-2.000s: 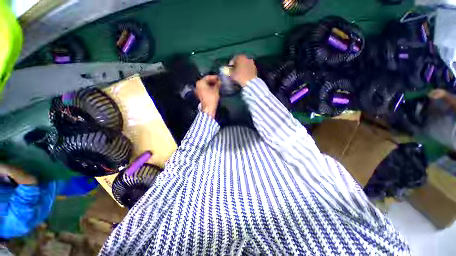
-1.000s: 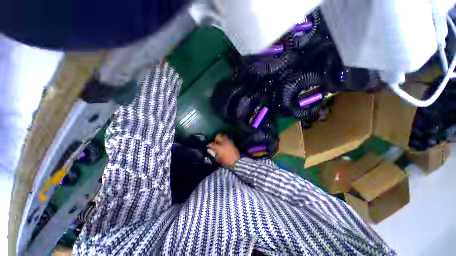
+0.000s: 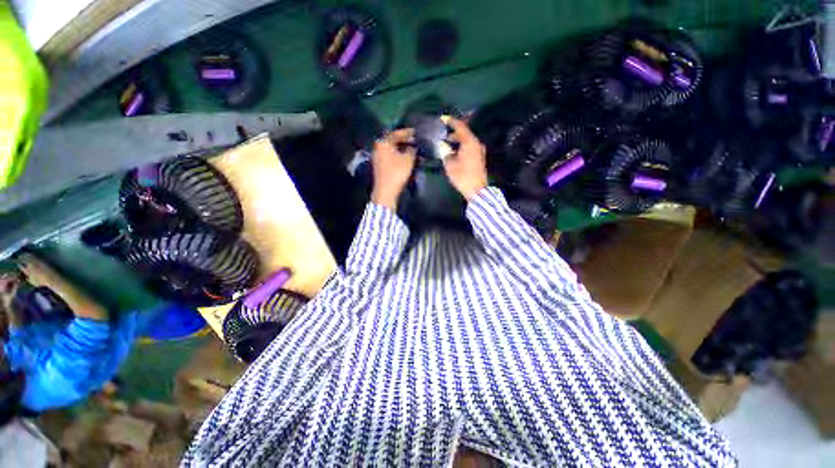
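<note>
My left hand [image 3: 394, 164] and my right hand [image 3: 465, 157] are raised side by side at the middle of the bench. Between their fingertips they hold a small round dark-greyish disc [image 3: 428, 135], perhaps a fan part, one hand on each side. White wraps show on fingertips of my right hand. Dark items lie around and below the hands, too blurred to tell apart. Black fan housings with purple battery cells lie to the right, the nearest one [image 3: 547, 155] close to my right hand.
More fans [image 3: 355, 47] lie on the far green bench [image 3: 494, 46]. At left, ribbed black grilles [image 3: 188, 196] stand on a tan cardboard sheet [image 3: 275, 206]. An open carton [image 3: 636, 260] is at lower right. A person in blue [image 3: 78, 352] is at lower left.
The view swung right and came back. My left arm, stretched forward a second ago, is back at the middle, and both hands now hold the disc. Another fan shows on the far bench.
</note>
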